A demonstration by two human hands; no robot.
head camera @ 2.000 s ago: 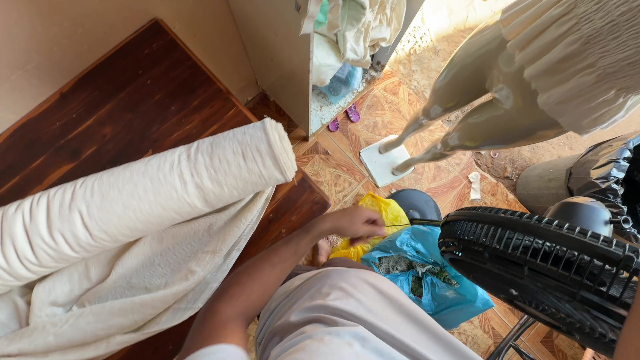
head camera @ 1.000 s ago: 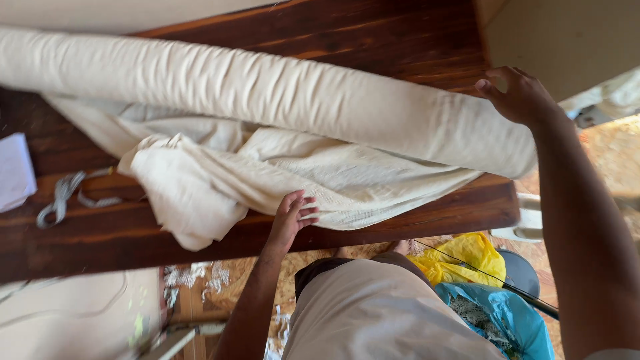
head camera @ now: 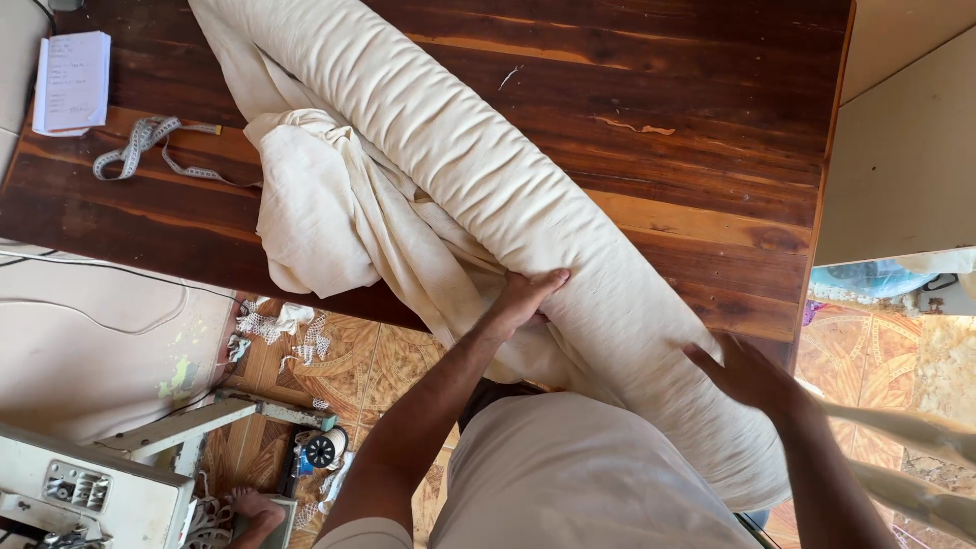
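Note:
A thick roll of cream fabric point(head camera: 488, 160) lies diagonally across the dark wooden table point(head camera: 732, 137), its near end jutting past the table edge beside my body. Loose cloth point(head camera: 313, 198) from the roll is bunched along its left side and hangs over the front edge. My left hand point(head camera: 528, 299) grips the roll's left side, thumb on top and fingers partly hidden beneath. Against the right side of the roll, near its close end, is my right hand point(head camera: 743, 374), slightly blurred, fingers apart and holding nothing.
A notebook with writing point(head camera: 74, 80) and a measuring tape point(head camera: 137, 149) lie at the table's left. Below left are a sewing machine point(head camera: 84, 496), a metal frame, a thread spool point(head camera: 320, 451), fabric scraps and another person's bare foot point(head camera: 255, 505). Mannequin legs point(head camera: 907, 427) stand at right.
The roll, which lay along the table a second ago, now slants toward my body. My left hand has gone from the loose cloth's edge to the roll. The view has shifted strongly from the fan and bags.

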